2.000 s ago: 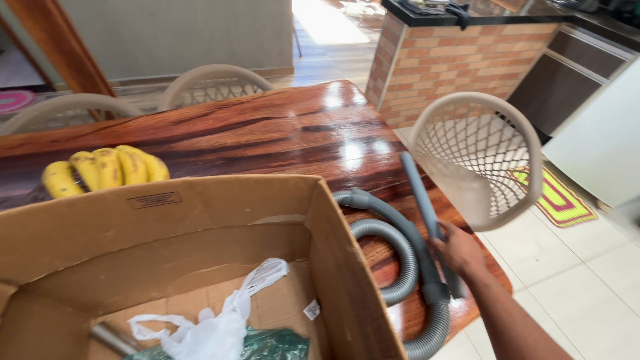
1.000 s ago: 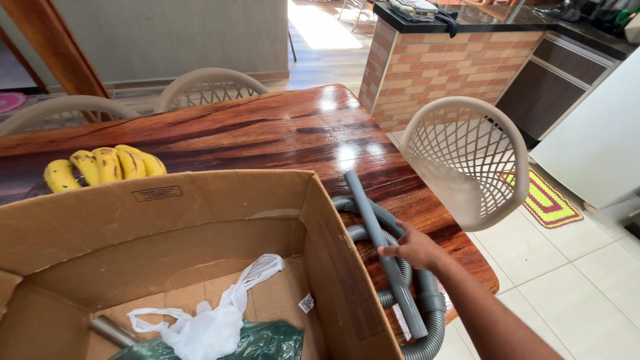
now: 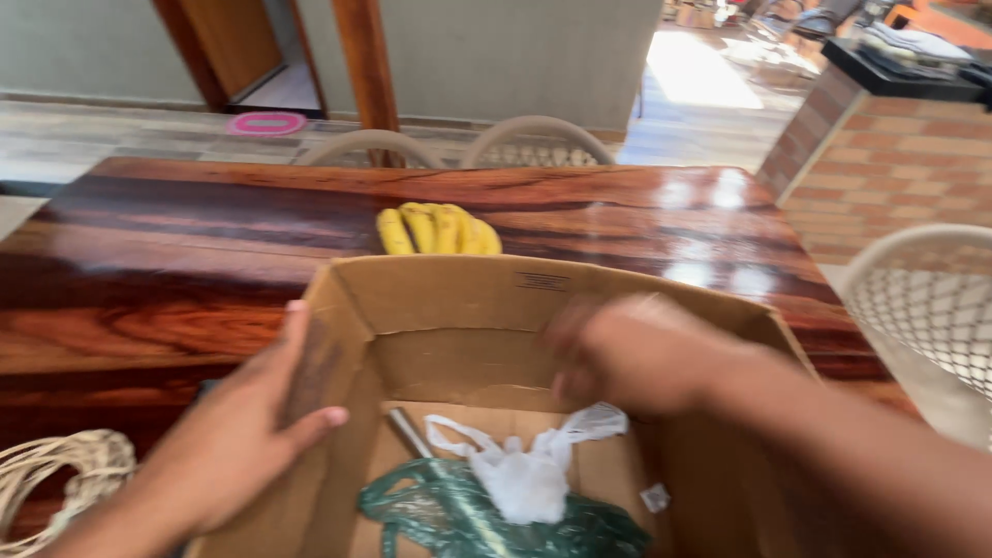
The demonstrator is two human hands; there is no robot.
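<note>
An open cardboard box stands on the polished wooden table. Against the outside of its left wall rests my left hand, fingers spread. My right hand, blurred, is over the right part of the box; nothing can be made out in its bent fingers. Inside the box lie a white plastic bag, a green plastic bag and a metal tube, partly under the green bag. Yellow bananas lie just behind the box.
A coil of cream-coloured rope or cord lies at the table's left. Chairs stand behind the table and at its right. A brick counter is at the back right. A pink mat lies on the floor.
My right hand has let go of the grey tube it held beside the box and has moved over the box. My left hand has come into view. The view has swung left.
</note>
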